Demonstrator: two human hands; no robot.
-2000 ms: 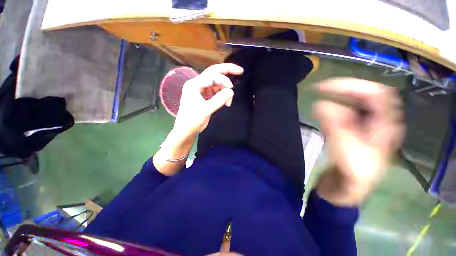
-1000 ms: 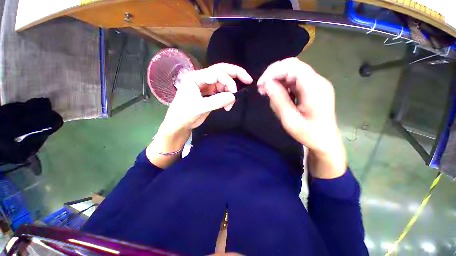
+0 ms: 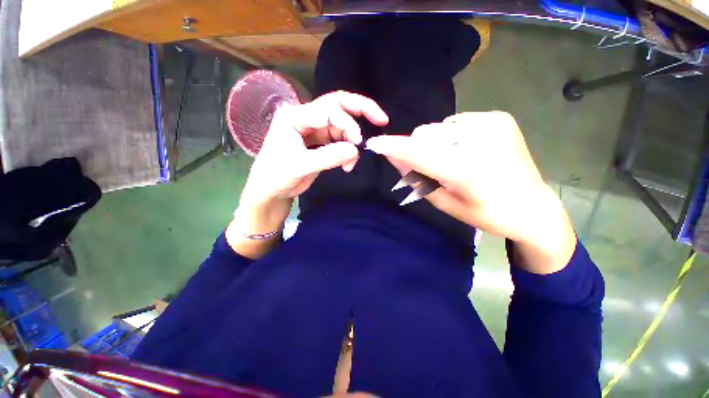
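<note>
My left hand [image 3: 299, 151] is left of centre above my lap, its thumb and fingers pinching a small black fabric piece [image 3: 362, 144]. My right hand [image 3: 478, 167] comes in from the right, its fingertips close against the same piece. Thread snips [image 3: 417, 188] are held in my right palm, with two short pointed blades sticking out below the fingers towards the left. No needle or thread can be made out. Most of the black piece is hidden by the fingertips and dark against my black trousers.
A wooden table with a drawer [image 3: 175, 23] spans the top. A pink mesh waste basket [image 3: 253, 109] stands on the floor beyond my left hand. A grey cloth-lined bin [image 3: 82, 109] and black cloth [image 3: 47, 206] are at left. A blue tray [image 3: 598, 19] shows at top right.
My right hand came in from the far right to the left fingertips, then turned so that the snips' blades show. My left hand stays nearly in place. The table edge has shifted up in view.
</note>
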